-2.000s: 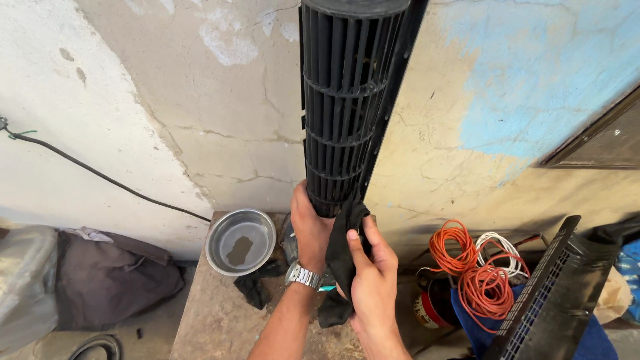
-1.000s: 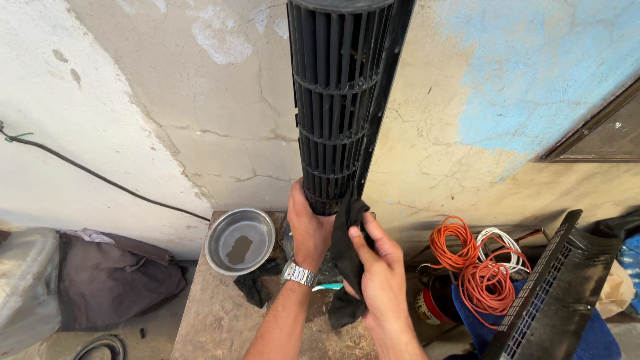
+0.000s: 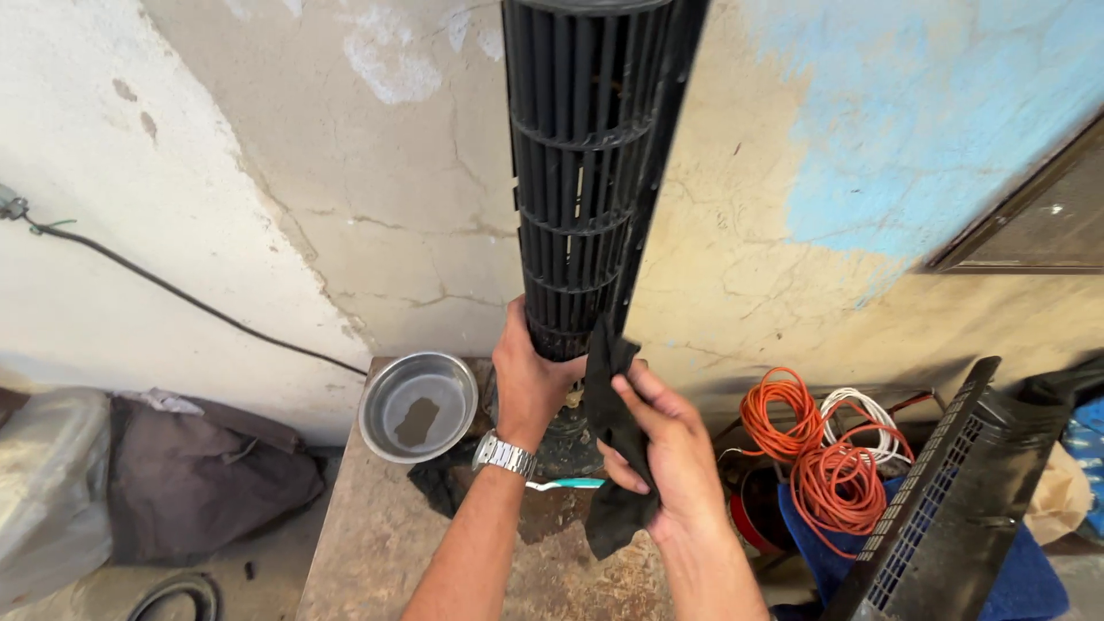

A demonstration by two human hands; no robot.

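Observation:
A tall black plastic tower-fan blower wheel (image 3: 578,172), set in a black housing strip (image 3: 660,147), stands upright before the wall. My left hand (image 3: 532,375), with a metal watch at its wrist, grips the wheel's lower end. In my right hand (image 3: 668,440) is a black cloth (image 3: 617,431), its upper end against the lower right edge of the fan part. Below my hands a white and teal toothbrush (image 3: 565,485) lies on the wooden tabletop (image 3: 354,526). A round metal bowl (image 3: 418,407) with a little murky liquid sits left of my left wrist.
Another dark cloth (image 3: 438,483) lies beside the bowl. On the right are coiled orange cords (image 3: 837,487), a white cord (image 3: 862,414), a blue cloth (image 3: 1018,569) and a slotted black plastic housing (image 3: 966,517). A dark cloth bag (image 3: 203,474) lies on the left; a black cable (image 3: 190,297) crosses the wall.
The right hand and the cloth have shifted slightly down from the fan part. My left hand keeps its grip low on the wheel.

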